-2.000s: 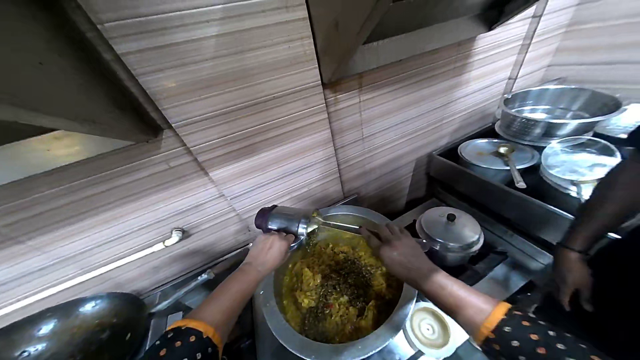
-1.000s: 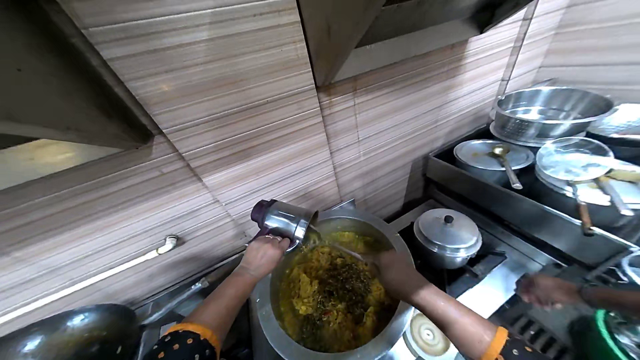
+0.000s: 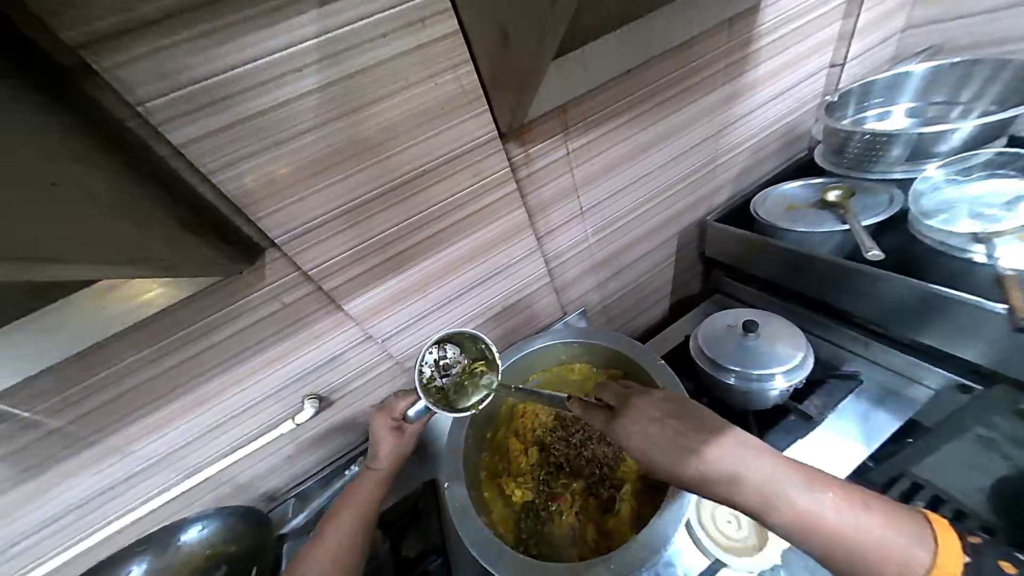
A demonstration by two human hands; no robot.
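A metal cup or grinder jar point(image 3: 458, 373) is gripped by its handle in my left hand point(image 3: 394, 432). Its mouth faces me, showing dark and yellow-green residue inside. My right hand point(image 3: 640, 424) holds the metal handle of a spoon point(image 3: 534, 395), whose bowl end is at the jar's mouth. Both are above the upper left part of a large metal pot point(image 3: 468, 512). In the pot lies a yellow food mixture point(image 3: 512, 460) with a dark, coarse seasoning heaped on its middle.
A small lidded pot point(image 3: 750, 352) sits on a burner right of the large pot. A dark wok point(image 3: 196, 544) is at the lower left. A ladle point(image 3: 854, 222) rests on a covered pot point(image 3: 788, 210), near a perforated metal pan point(image 3: 872, 136). A hood edge point(image 3: 512, 72) hangs above.
The jar has turned so that its mouth faces me, away from its earlier tilt over the pot. The spoon has come up to the jar's mouth. A co-worker's hand at the right has left the view.
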